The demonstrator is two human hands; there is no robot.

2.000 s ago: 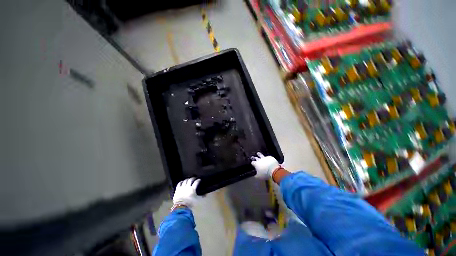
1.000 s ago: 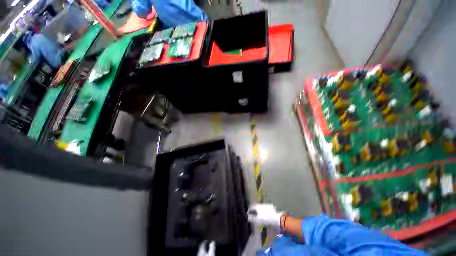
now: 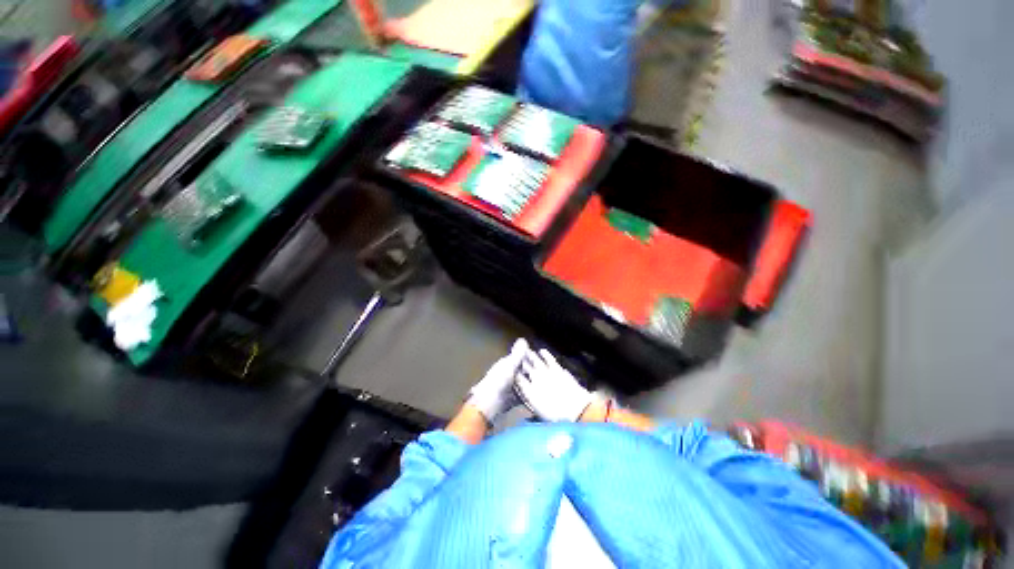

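Observation:
My left hand (image 3: 497, 385) and my right hand (image 3: 550, 387), both in white gloves, are close together in front of my blue smock, fingertips nearly touching. Neither shows anything in it; the image is slightly blurred. A black tote with a black insert (image 3: 354, 467) lies at the lower left, partly cut off by my sleeve. Ahead stands a deep black tote (image 3: 695, 183) with red foam (image 3: 639, 261) and green pieces inside. Beside it, several circuit boards (image 3: 506, 180) lie on red foam over a black tote stack.
A green-matted bench (image 3: 250, 167) with boards, a yellow item (image 3: 116, 282) and a white crumpled wipe (image 3: 135, 316) is at the left. A person's blue sleeve (image 3: 578, 61) is at the top. Foam-packed boards (image 3: 878, 489) are at the lower right, with another pallet (image 3: 862, 78) at upper right.
My hands have left the black tote and come together. The view has turned towards the bench and the totes with red foam, which now appear nearer.

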